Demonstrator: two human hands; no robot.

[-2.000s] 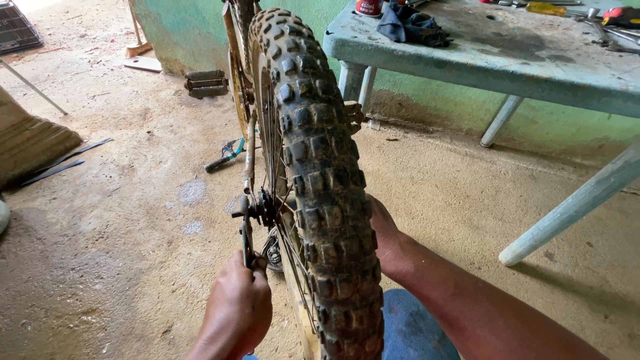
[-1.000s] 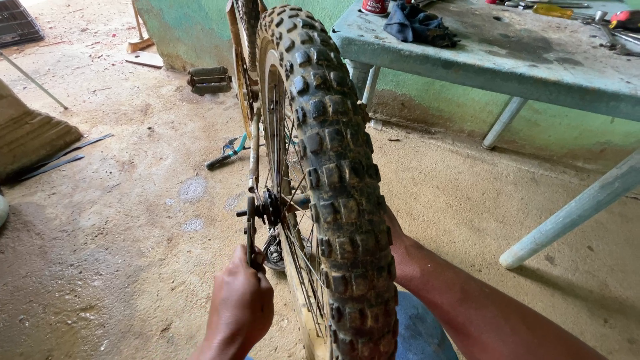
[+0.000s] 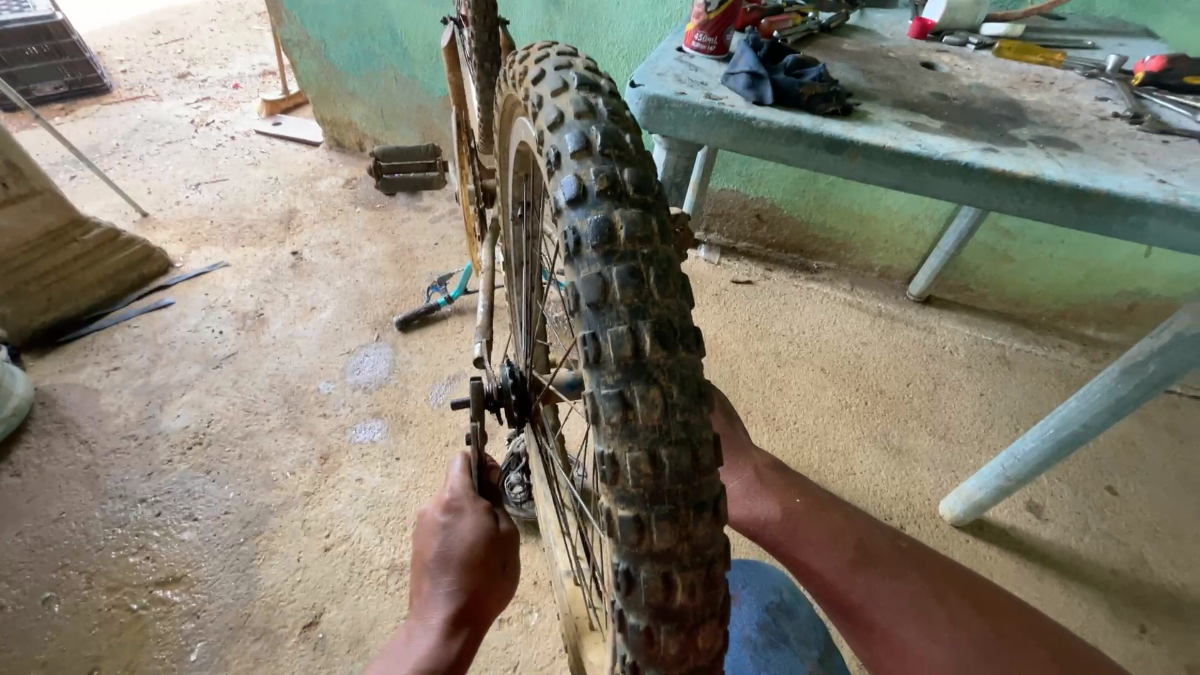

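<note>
A bicycle wheel with a muddy knobby tire (image 3: 637,337) stands upright in the middle, on a bicycle whose handlebar (image 3: 436,298) rests on the floor. My left hand (image 3: 466,553) is closed around a metal wrench (image 3: 477,417), whose upper end is at the axle end (image 3: 460,404), beside the sprocket (image 3: 511,394). My right hand (image 3: 736,459) is on the wheel's right side; its fingers are hidden behind the tire, so what it touches or holds there cannot be seen.
At the upper right stands a worn plastic table (image 3: 900,173) with a dark cloth (image 3: 783,75), a red can (image 3: 712,26), a yellow-handled screwdriver (image 3: 1029,53) and other tools. A pedal (image 3: 409,169) sticks out left of the frame. Blue plastic (image 3: 778,623) lies below the right forearm.
The wheel's upper part and tire sit slightly farther right in the view than two seconds ago. My left hand stays closed on the wrench at the axle.
</note>
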